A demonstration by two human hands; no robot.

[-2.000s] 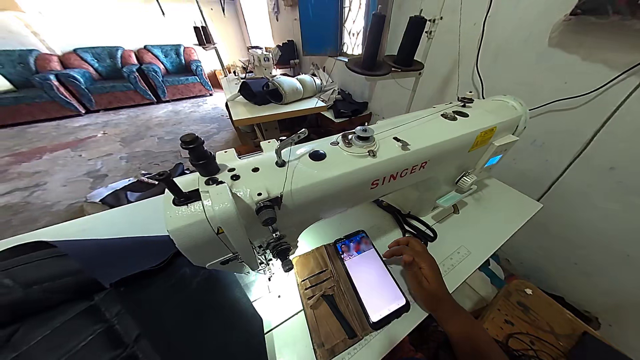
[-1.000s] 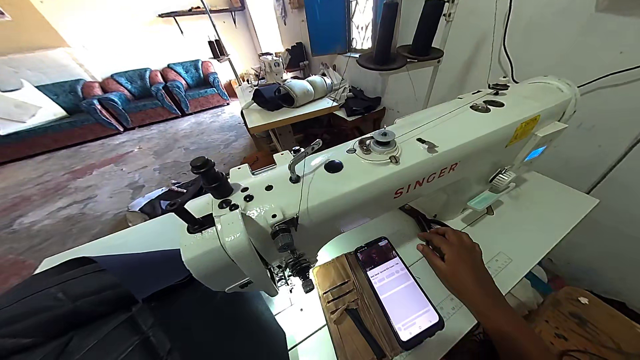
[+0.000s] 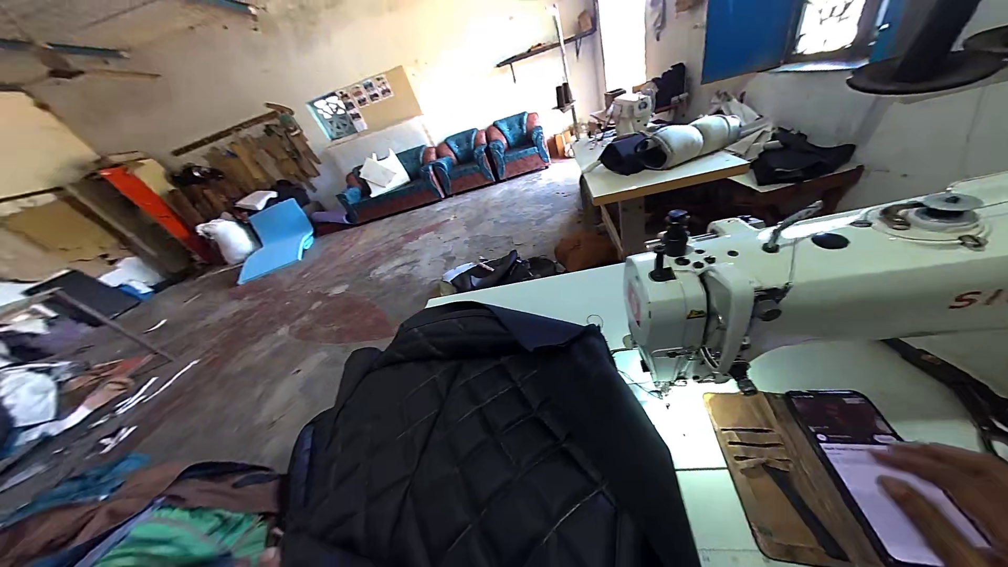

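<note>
My right hand (image 3: 945, 484) is blurred, its fingers apart over the lit screen of a smartphone (image 3: 854, 472) at the lower right. The phone lies in an opened brown wallet case (image 3: 768, 480) on the sewing machine's white table. Behind it stands a white Singer sewing machine (image 3: 858, 268), its lamp lighting the bed below the needle. A black quilted cover with stitched diamonds (image 3: 472, 425) drapes over the table's left part. Black-handled scissors (image 3: 953, 386) lie beyond the phone. My left hand cannot be made out.
Colourful cloth (image 3: 189, 528) lies at the lower left. A second table (image 3: 669, 185) holds rolled material and another machine. Teal and brown armchairs (image 3: 465, 161) line the far wall. A blue foam piece (image 3: 276, 236) and scattered scraps are on the floor.
The view has swung left. My right hand, beside the phone two seconds ago and near the scissors one second ago, is now over the phone screen.
</note>
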